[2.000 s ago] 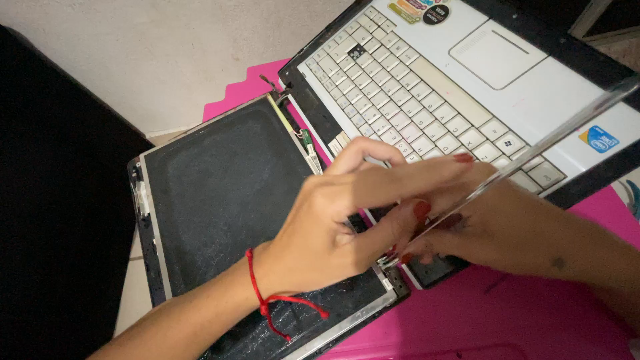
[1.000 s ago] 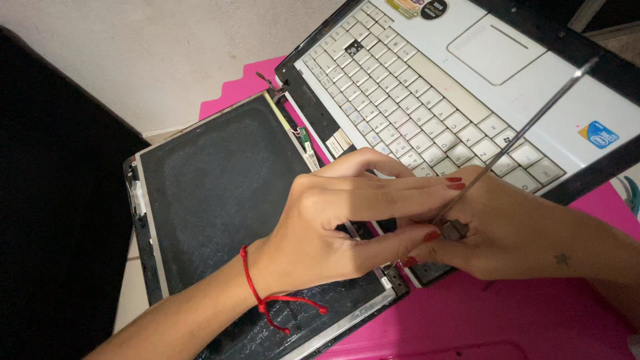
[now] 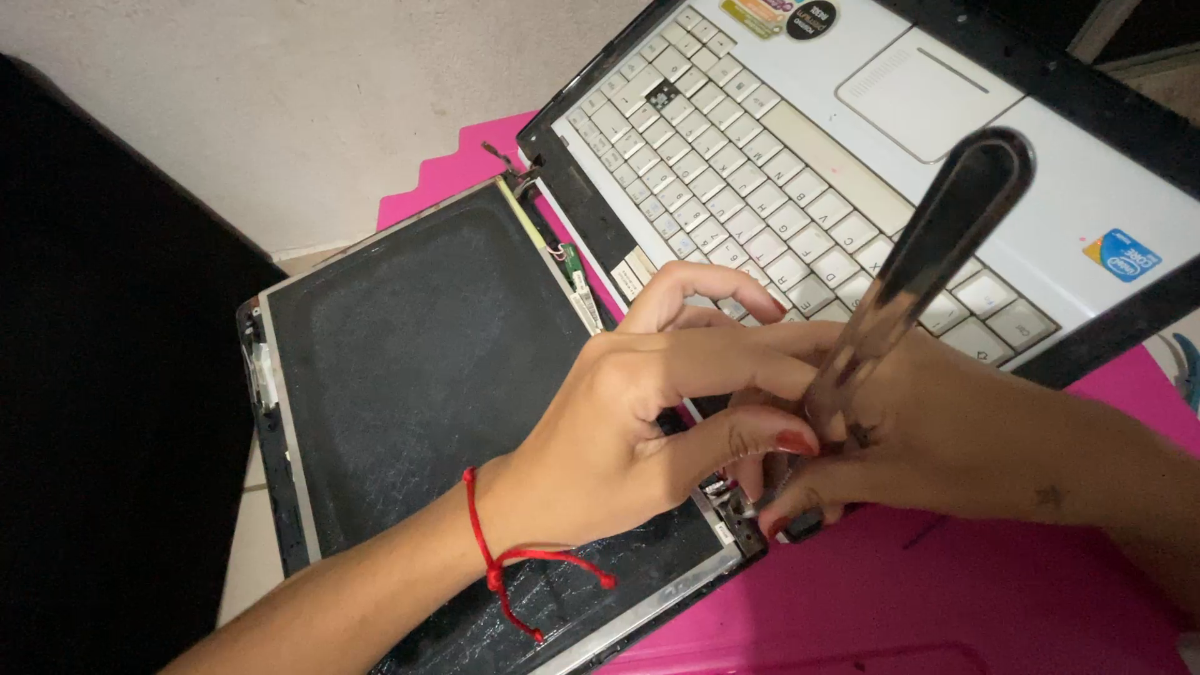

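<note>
My left hand, with a red string bracelet, pinches a shiny metal utensil whose broad rounded handle end points up and right. Its lower end is hidden between the hands. My right hand lies behind it at the lower hinge of an opened laptop, thumb and finger close together; whether it grips something there is hidden. The laptop's bare LCD panel lies at the left with its bezel off. The keyboard of the white base is at the upper right, with one key showing dark.
A pink surface lies under the laptop. A pale wall rises behind, and a large black object stands at the left. A small green board with wires sits along the panel's edge, and a loose cable sticks up at the upper hinge.
The metal utensil has turned in my left fingers: its narrow edge faced the camera before, and its broad handle face shows now. Both hands remain near the lower hinge.
</note>
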